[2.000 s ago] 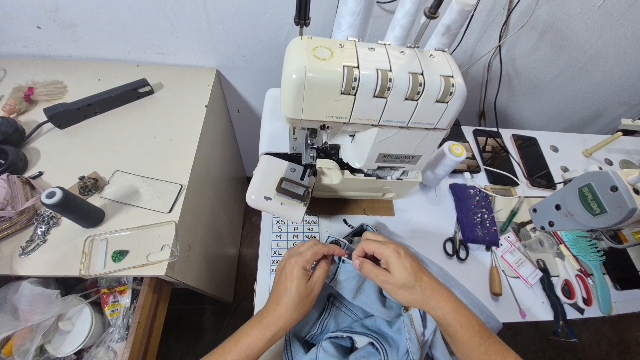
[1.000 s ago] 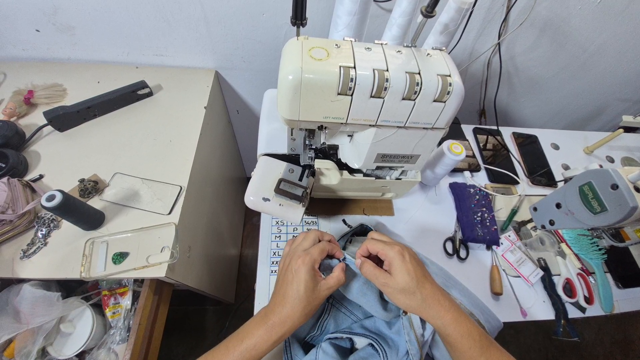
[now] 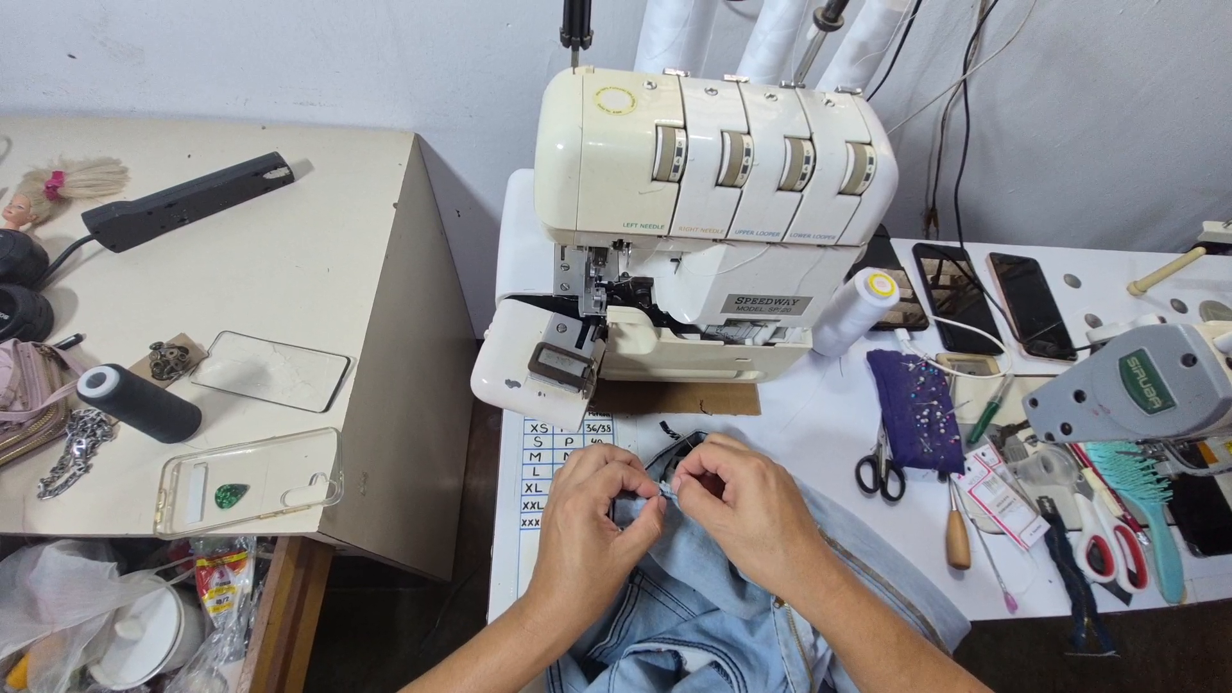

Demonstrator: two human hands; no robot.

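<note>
Light blue denim jeans (image 3: 693,577) lie bunched on the table below the overlock sewing machine (image 3: 712,192). My left hand (image 3: 602,515) pinches the upper edge of the denim between thumb and index finger. Close beside it, my right hand (image 3: 741,510) pinches the same edge, its fingertips nearly meeting those of the left. The fingers hide the exact spot they grip. A zipper (image 3: 799,647) shows in the jeans under my right forearm. Behind my left hand lies a printed size chart (image 3: 539,481), partly covered.
A white thread cone (image 3: 855,313), small black scissors (image 3: 880,472), a purple pincushion (image 3: 916,412) stuck with pins, an awl (image 3: 957,537), red-and-white scissors (image 3: 1107,549) and a turquoise hairbrush (image 3: 1145,510) lie to the right. A cream cabinet (image 3: 385,385) stands left.
My hands have shifted slightly along the denim edge, and the fingers of my left hand have changed their bend. Both stay close together at the cloth.
</note>
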